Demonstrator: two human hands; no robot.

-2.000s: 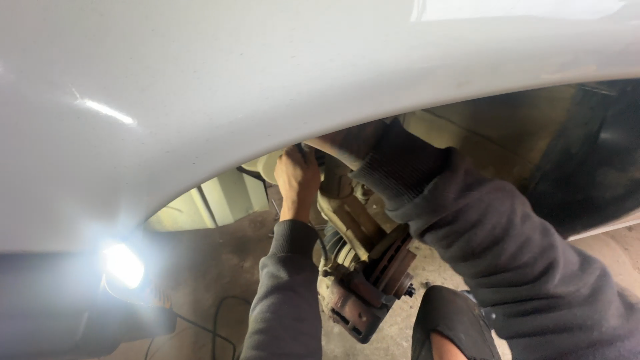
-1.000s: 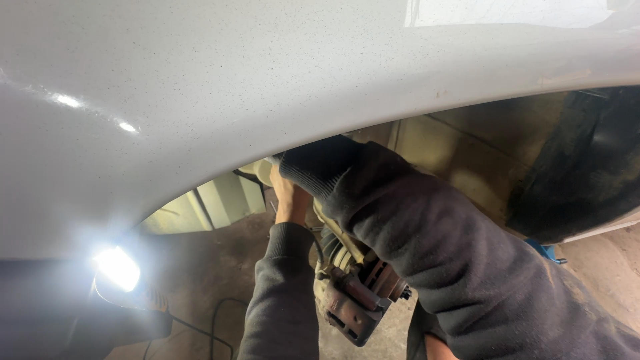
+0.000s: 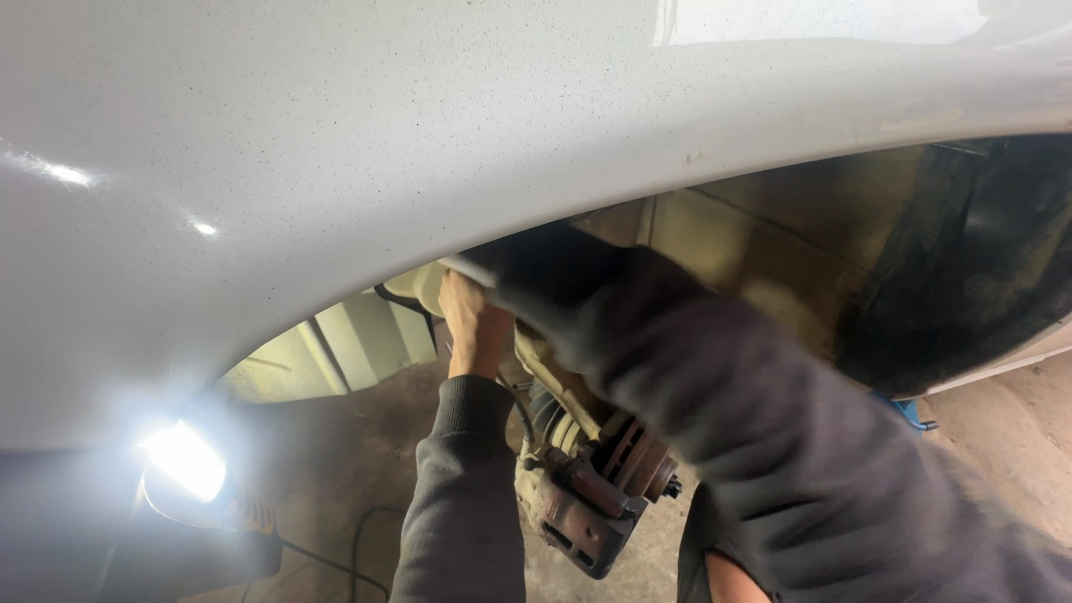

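My left hand (image 3: 471, 314) reaches up into the wheel well, just under the lip of the pale car fender (image 3: 469, 151); its fingers are hidden, so what it touches does not show. My right hand is out of sight behind the fender; only the dark sleeve (image 3: 754, 377) of that arm shows, passing across and above my left hand. Below the hands hang a rusty brake caliper (image 3: 578, 511) and a brake disc (image 3: 645, 461). A brake hose (image 3: 521, 406) runs down to the caliper beside my left cuff.
A bright work lamp (image 3: 188, 461) shines at the lower left, with a black cable (image 3: 322, 557) on the floor. A dark wheel-arch liner (image 3: 963, 268) lies at the right. A blue metal part (image 3: 913, 412) shows under the sill. My bent knee (image 3: 729, 578) is at the bottom.
My right forearm has moved left and farther in under the fender. It now covers more of the suspension parts. The left arm has stayed near the same place.
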